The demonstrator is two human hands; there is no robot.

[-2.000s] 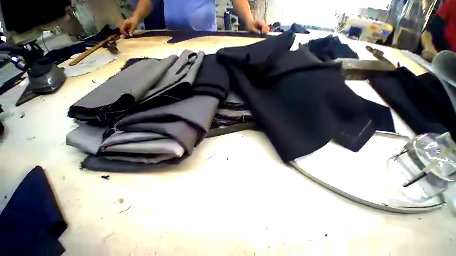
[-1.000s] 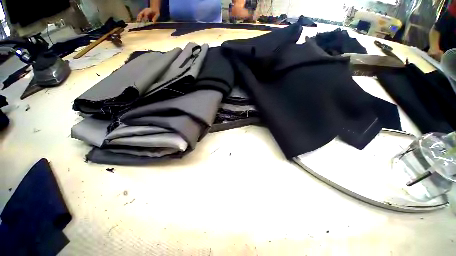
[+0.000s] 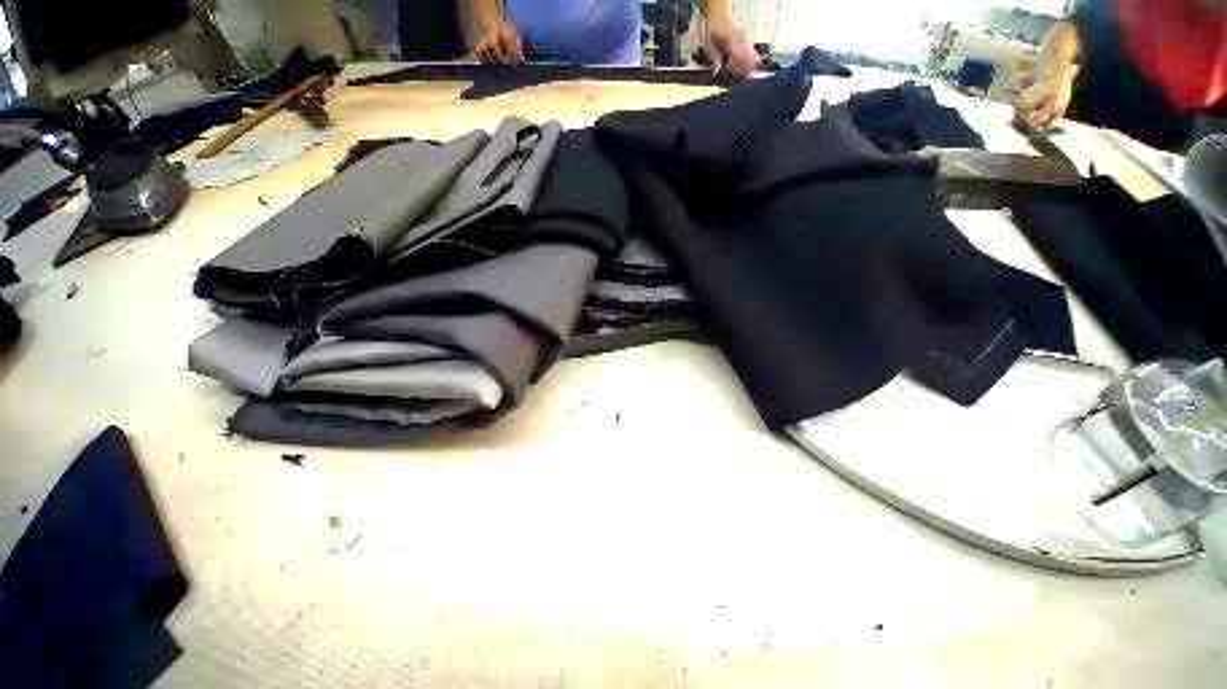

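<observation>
Neither of my hands is in view. A folded bundle of grey cut pieces [image 3: 444,316] with black layers and frayed edges lies in the centre-left of the table. Large black cloth panels [image 3: 821,256] drape over the table to its right, one end over a white board [image 3: 969,464] with a curved metal rim. A navy cut piece [image 3: 88,579] lies at the near left edge, cut off by the picture's rim.
A steam iron [image 3: 135,195] stands at the left, a wooden ruler [image 3: 263,115] beyond it. A clear container [image 3: 1164,424] is far right. A person in blue has hands at a dark strip [image 3: 579,74]; a person in red [image 3: 1171,54] reaches onto the table at the right.
The person in red has come further into view and a hand now reaches to the table at the back right. The person in blue has moved their hands along the dark strip. The cloth lies unchanged.
</observation>
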